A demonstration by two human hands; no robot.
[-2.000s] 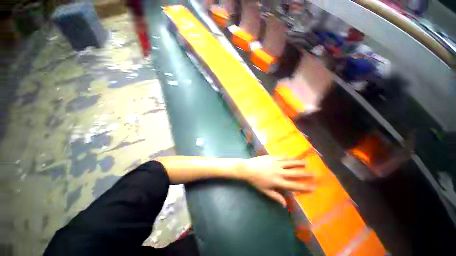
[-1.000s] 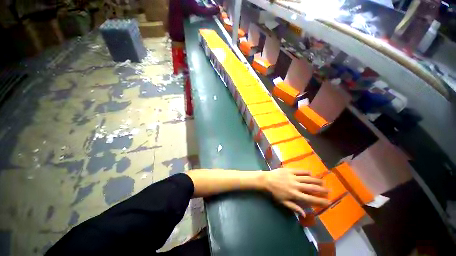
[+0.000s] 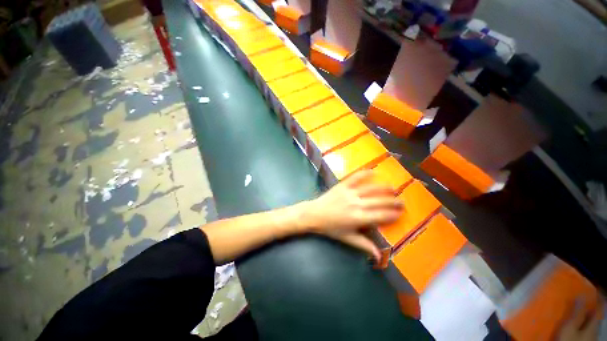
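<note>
A tight row of orange-topped product boxes runs along the green bench. My left hand lies over the boxes near the row's near end, fingers spread, thumb at their side. The last box has a white flap sticking out towards me. My right hand is at the bottom right corner, cut off by the edge and blurred, holding an orange-and-white box.
Open cartons with raised pale lids stand spaced on the dark conveyor to the right. Paper scraps lie on the green bench and floor. A grey block stands on the floor. A person's red-clad leg shows at the top left.
My right hand has come into view with a box at the bottom right. The open cartons on the conveyor show at different positions. My left hand remains on the row as the view shifts.
</note>
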